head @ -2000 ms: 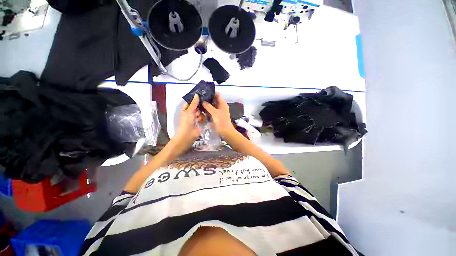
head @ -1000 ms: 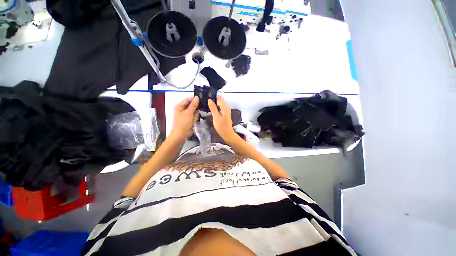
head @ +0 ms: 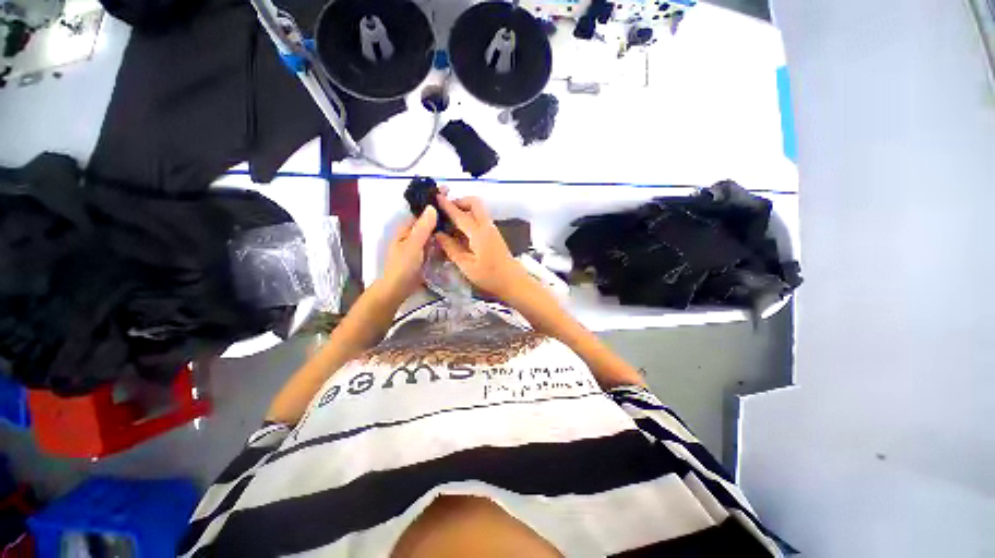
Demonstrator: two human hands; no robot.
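Observation:
Small black pieces [head: 422,194] are held together between both hands above the tray before my body. My left hand [head: 406,253] grips them from the left. My right hand [head: 478,249] has its thumb and fingers on them from the right. A crinkled clear polybag [head: 447,281] hangs below the hands, near my shirt; which hand holds it cannot be told. A dark bundle [head: 469,147] and another black clump [head: 535,119] lie on the white table beyond the hands.
Two black spool discs [head: 375,82] and a thread stand [head: 327,104] stand beyond the hands. Black fabric parts [head: 682,249] lie in the right tray. A black garment heap [head: 120,273] and larger clear polybag [head: 271,267] are at left. Red [head: 98,420] and blue [head: 115,512] crates are on the floor.
The black pieces were spread flat and facing me; now they are bunched smaller and turned. My right hand's fingers have moved left over them. The camera view has shifted slightly.

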